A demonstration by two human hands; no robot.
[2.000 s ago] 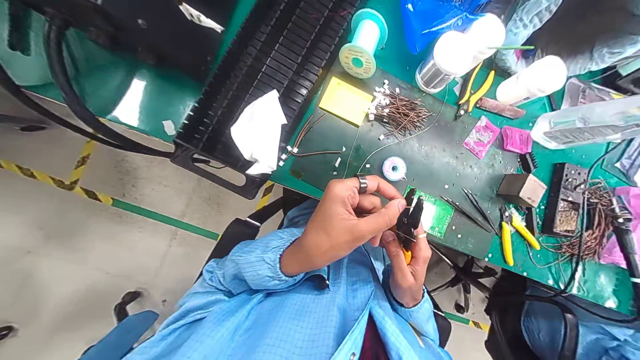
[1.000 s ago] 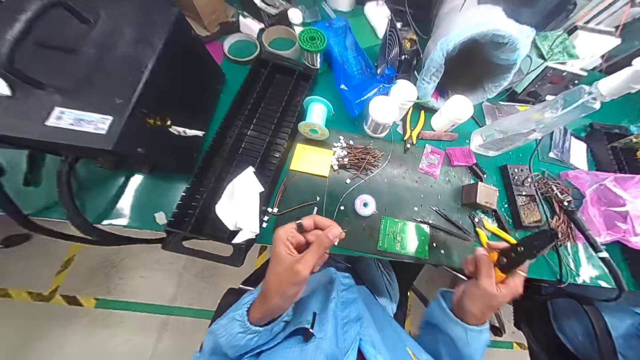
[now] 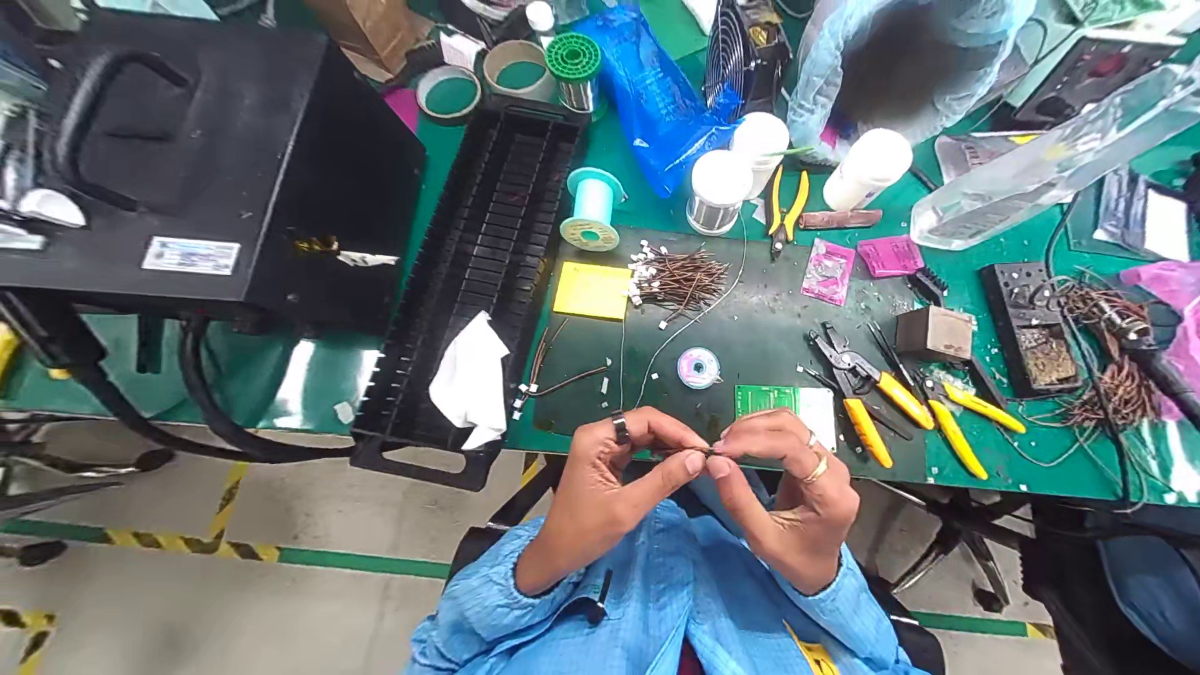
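My left hand (image 3: 623, 483) and my right hand (image 3: 787, 492) meet at the near edge of the mat, their fingertips pinching a short thin wire end (image 3: 709, 452) between them. Most of the wire is covered by the fingers. Just beyond the right hand lies a green circuit board (image 3: 764, 399). Wire strippers with orange-yellow handles (image 3: 864, 394) rest to the right of it. A small reel of solder wire (image 3: 698, 367) lies above the hands. Farther off are a bundle of brown wires with white connectors (image 3: 689, 279) and a yellow note pad (image 3: 592, 291).
A black slotted rack (image 3: 483, 234) with a white cloth (image 3: 472, 380) on it stands at left, beside a large black box (image 3: 187, 169). Yellow-handled pliers (image 3: 966, 417), a metal block (image 3: 935, 333) and a soldering-iron stand (image 3: 1031, 328) are at right. White-capped bottles (image 3: 720, 192) stand behind.
My right hand has put the wire strippers down on the mat and come back to meet my left hand, whose fingers stay pinched. The view has shifted.
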